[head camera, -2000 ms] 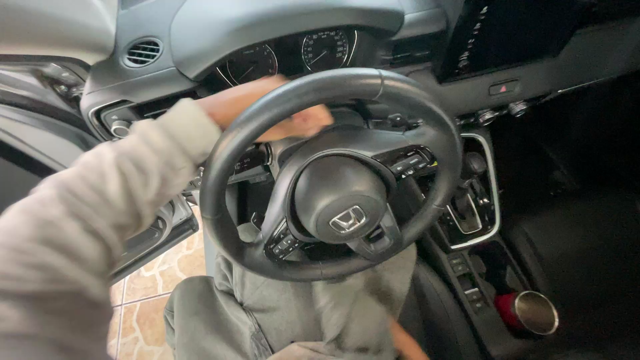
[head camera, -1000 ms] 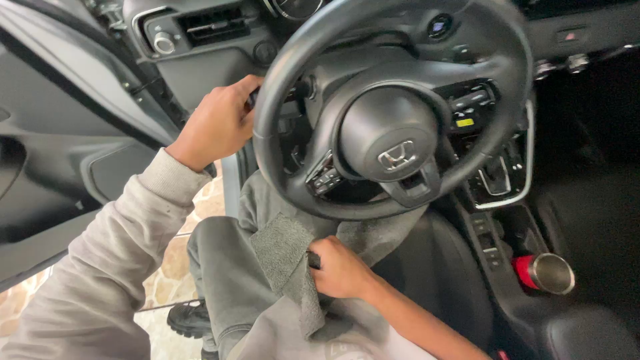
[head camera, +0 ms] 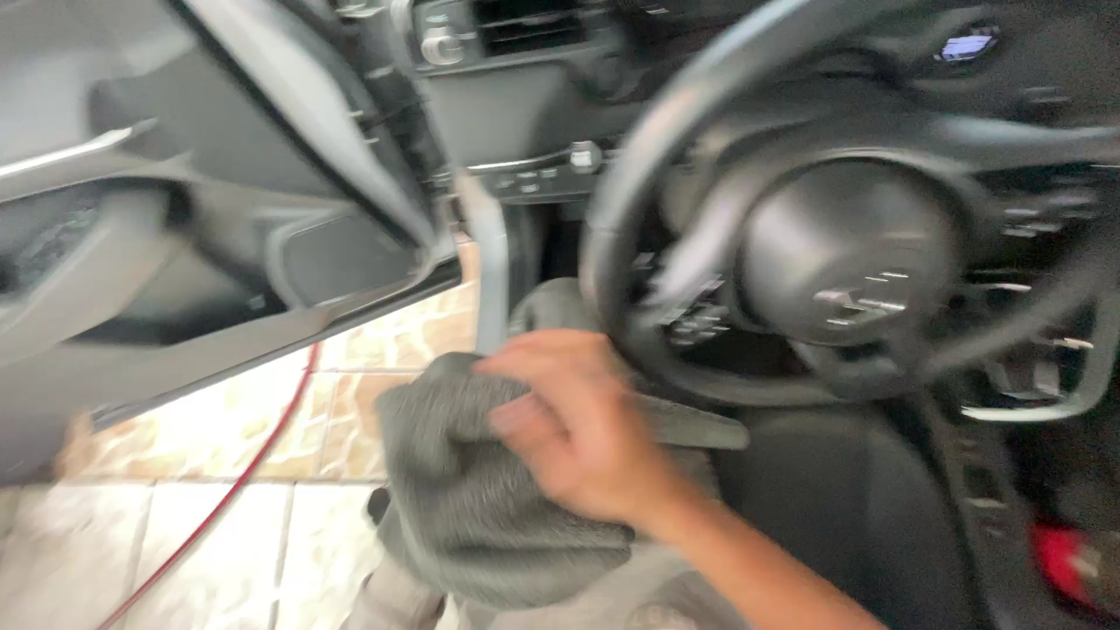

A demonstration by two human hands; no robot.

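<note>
Blurred by motion, my right hand (head camera: 573, 424) is over a grey textured cloth (head camera: 499, 516), its thumb and forefinger apart; no fold shows pinched between them. The cloth is bunched above my lap, left of and below the steering wheel (head camera: 630, 262). My left hand is hidden; only what looks like a beige sleeve (head camera: 394, 599) shows at the bottom, running up to the cloth. Whether the cloth covers that hand cannot be seen. The wheel's hub (head camera: 849, 249) bears a Honda emblem. Part of the grey trousers (head camera: 556, 306) shows beyond my right hand.
An open car door (head camera: 297, 262) stands at left. Below it, a red hose or cable (head camera: 254, 472) crosses the tiled floor (head camera: 210, 516). The dark seat (head camera: 814, 490) is at right, beside the centre console (head camera: 980, 490) with a red object (head camera: 1059, 556) in it.
My left hand has left the area beside the steering wheel and is now hidden. My right hand, earlier gripping the cloth at my lap, now lies over it. The view has swung left and down.
</note>
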